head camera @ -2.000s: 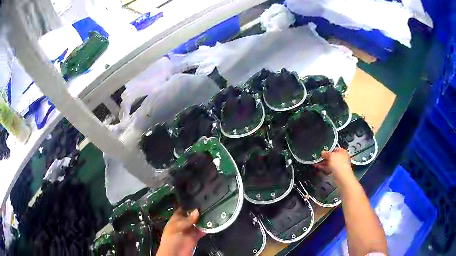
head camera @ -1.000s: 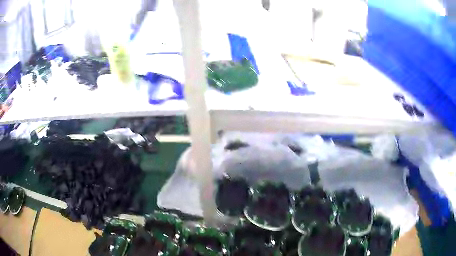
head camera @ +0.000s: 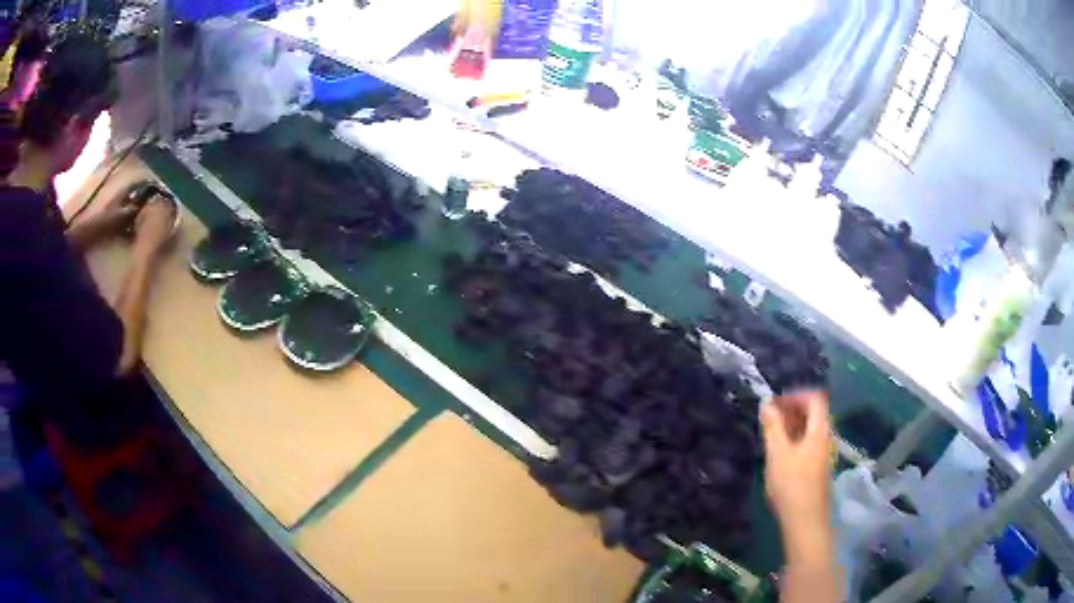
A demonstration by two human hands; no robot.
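My left hand (head camera: 799,454) reaches up from the lower right over the heap of small black inserts (head camera: 636,412). Its fingers are bent and blurred, and whether they hold anything cannot be told. A crumpled white piece (head camera: 733,359) lies on the heap by the fingertips; contact is unclear. My right hand is out of the picture. A green housing (head camera: 695,583) is cut off by the bottom edge, below the heap.
Another worker (head camera: 47,259) sits at the far left, hands on a dark piece. Three housings (head camera: 324,330) lie near them on tan cardboard (head camera: 459,507). A white strip (head camera: 459,395) runs along the bench. A white shelf (head camera: 660,200) holds bottles. A pale post (head camera: 978,542) stands lower right.
The view has swung far left, from the housing stacks to the insert heap and the other worker. My left hand, absent one second ago, is over the heap; the housing it held earlier is not visible.
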